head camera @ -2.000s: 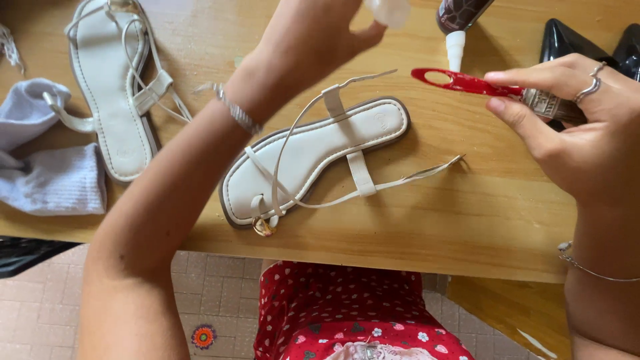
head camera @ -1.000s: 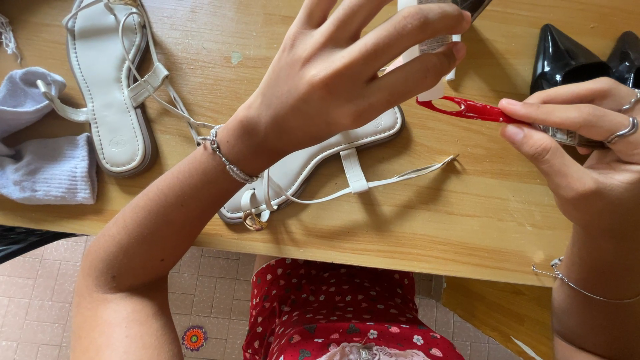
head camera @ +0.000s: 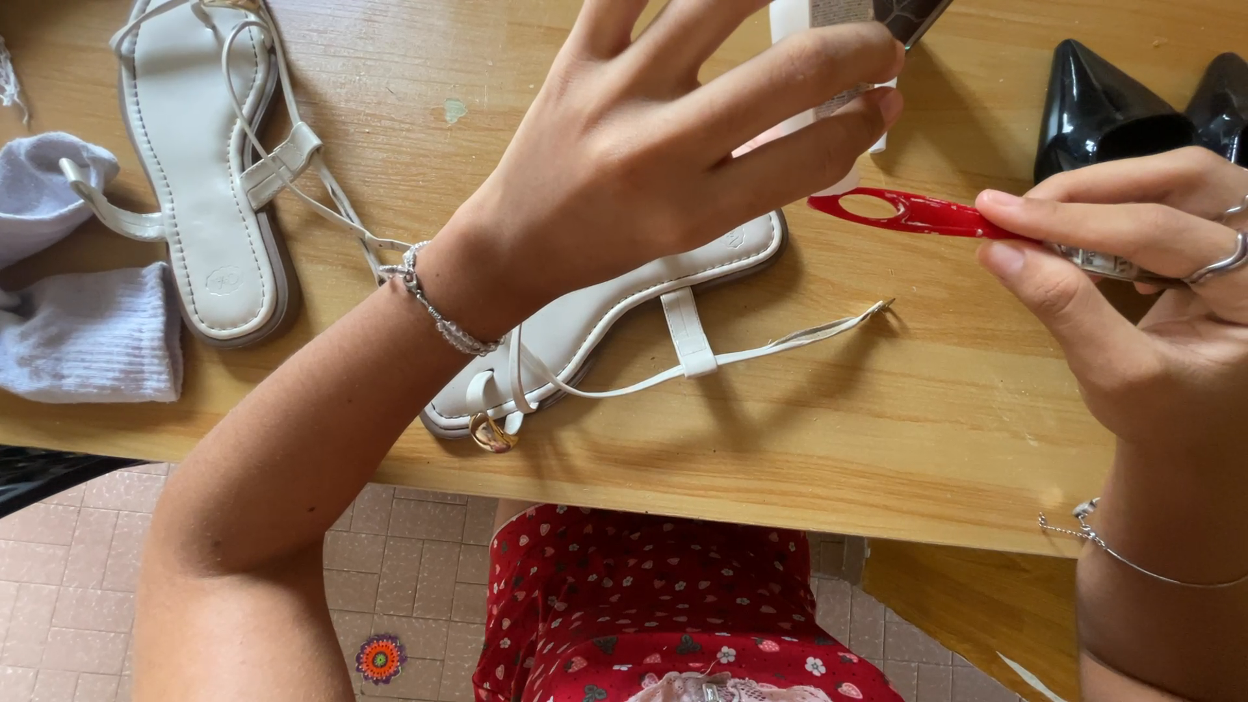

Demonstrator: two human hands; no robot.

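My left hand (head camera: 673, 146) reaches over the table with a small white object (head camera: 795, 132), largely hidden behind its fingers. The lower edge of that object touches or nearly touches the end of a red plastic handle (head camera: 931, 214) with an oval hole. Thumb and fingers of my right hand (head camera: 1121, 263) pinch the handle's other end; whatever it joins is partly hidden in the palm. Beneath my left forearm and hand lies a white strappy sandal (head camera: 595, 312) with a gold toe ring (head camera: 490, 432). Its mate, another white sandal (head camera: 200, 166), rests at the left.
Pale lilac socks (head camera: 93, 331) lie at the far left. Shiny black pointed shoes (head camera: 1097, 107) stand at the back right. A dark bottle (head camera: 907, 15) with a white nozzle is partly hidden behind my left fingers. The wooden table's front edge (head camera: 682, 517) runs above my lap.
My left hand has come down and right from the top of the view, bringing the white object to the red handle's end. My right hand keeps its pinch on the handle.
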